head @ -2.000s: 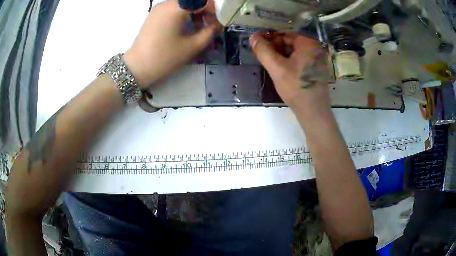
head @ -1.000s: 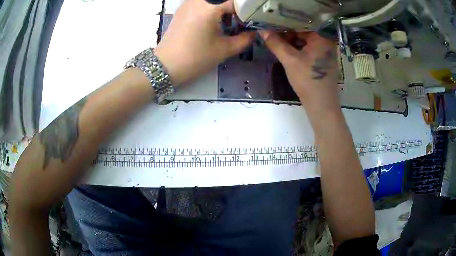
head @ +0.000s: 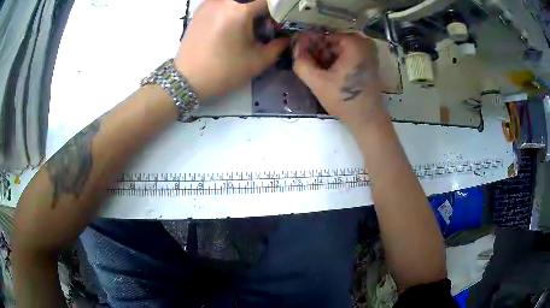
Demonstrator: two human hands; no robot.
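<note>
The cream sewing machine head (head: pixel 331 15) is at the top centre. My left hand (head: pixel 226 51), with a metal watch on the wrist, is at the left side of the needle area, its fingers bent under the head. My right hand (head: pixel 341 72) is just right of it, thumb and index finger close together under the head, the other fingers curled. The fingertips of both hands nearly meet. The needle and presser foot are hidden, and any thread between the fingers is too fine to see. The silver needle plate (head: pixel 283 96) shows below my hands.
A printed ruler (head: pixel 241 183) runs along the white table's front edge. Tension knobs (head: pixel 420 67) are on the head at right. Layered pale cloth (head: pixel 21 84) lies at the far left. A blue bin (head: pixel 461 210) with pale cloth is below the table at right.
The view has shifted a little. My right hand has drawn slightly down and away from the head, its fingers more curled. My left hand stays by the needle area.
</note>
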